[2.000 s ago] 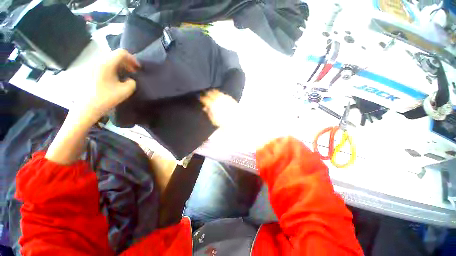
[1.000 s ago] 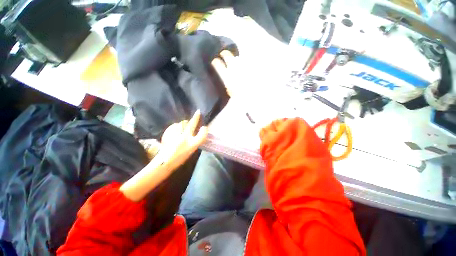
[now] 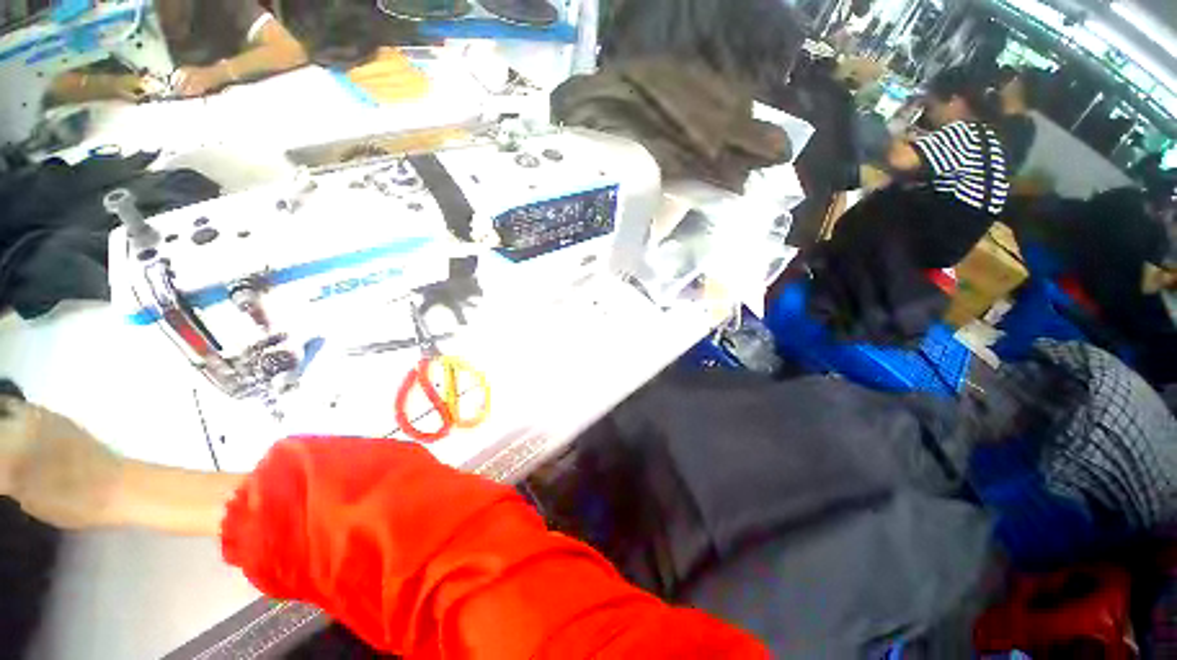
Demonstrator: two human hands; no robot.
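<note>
My right hand (image 3: 52,467) is at the far left edge, its fingers partly cut off, beside dark cloth (image 3: 21,567) that is also cut off by the edge. Whether it grips the cloth cannot be told. My left hand is out of the picture. The white sewing machine (image 3: 349,264) with a blue stripe stands behind my red sleeve. Its needle area (image 3: 265,368) has no cloth under it. Scissors with one red and one yellow handle (image 3: 443,397) lie right of the needle.
Dark cloth is piled right of the table (image 3: 774,477), and more lies behind the machine at left (image 3: 90,219). Blue crates (image 3: 916,361) and a box (image 3: 987,273) stand at right. A person in a striped top (image 3: 962,161) is farther back; another person's hands (image 3: 194,80) are at top left.
The view has swung right. My left hand and most of the dark garment have left the picture. My right hand now shows at the left edge; the scissors still lie by the machine.
</note>
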